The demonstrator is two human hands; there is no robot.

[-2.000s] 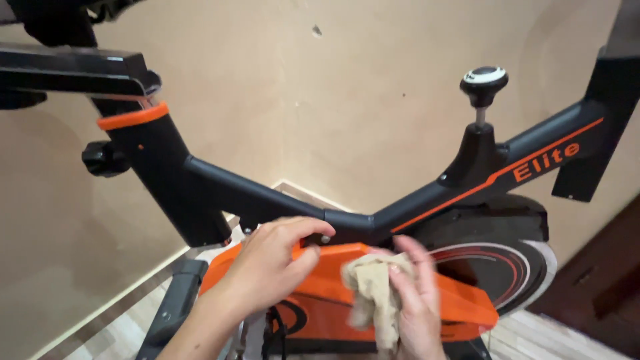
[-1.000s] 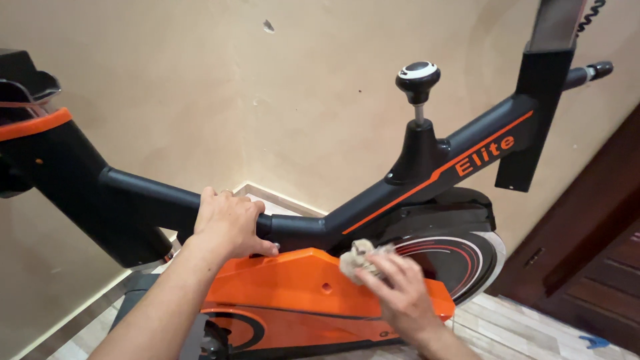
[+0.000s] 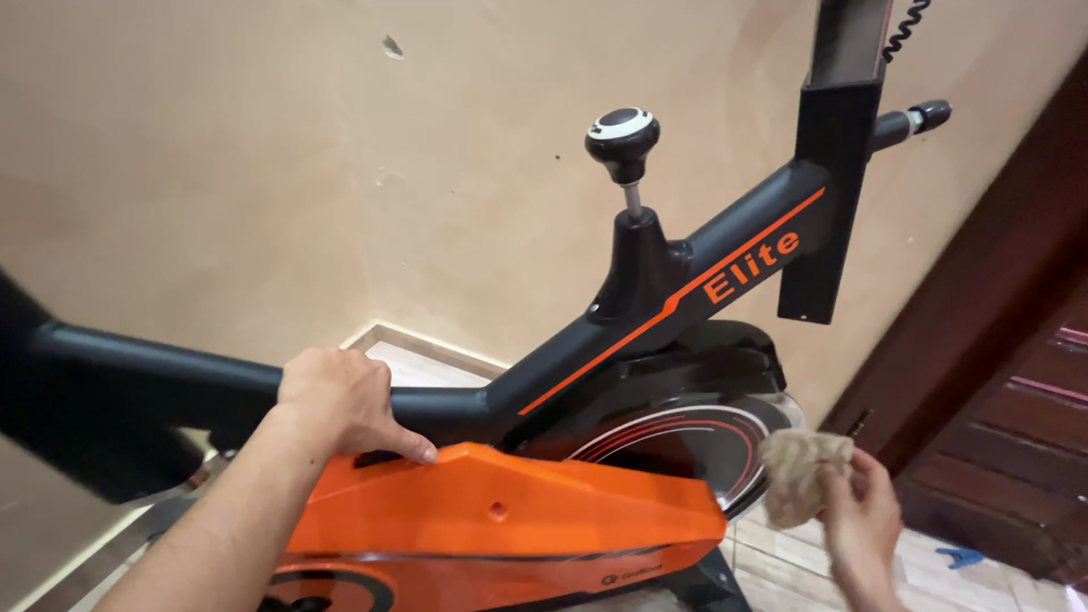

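Observation:
My left hand (image 3: 344, 404) grips the black frame tube (image 3: 442, 406) of an exercise bike, its thumb resting by the top edge of the orange chain guard (image 3: 510, 510). In my right hand (image 3: 863, 510) is a crumpled beige cloth (image 3: 799, 476), held at the front rim of the flywheel (image 3: 680, 450); whether it touches the rim I cannot tell. A black resistance knob (image 3: 623, 140) with a white ring stands above the sloping tube, which bears orange lettering.
Behind the bike is a beige wall (image 3: 212, 170) with a chipped spot. A dark wooden door (image 3: 1003, 408) stands at the right. A small blue object (image 3: 959, 558) lies on the light floor (image 3: 782, 569). The front post (image 3: 829, 195) rises at upper right.
My right hand has moved with the cloth from the orange guard to the flywheel's front edge. My left hand has stayed on the frame tube since a second ago. The view has shifted toward the bike's front.

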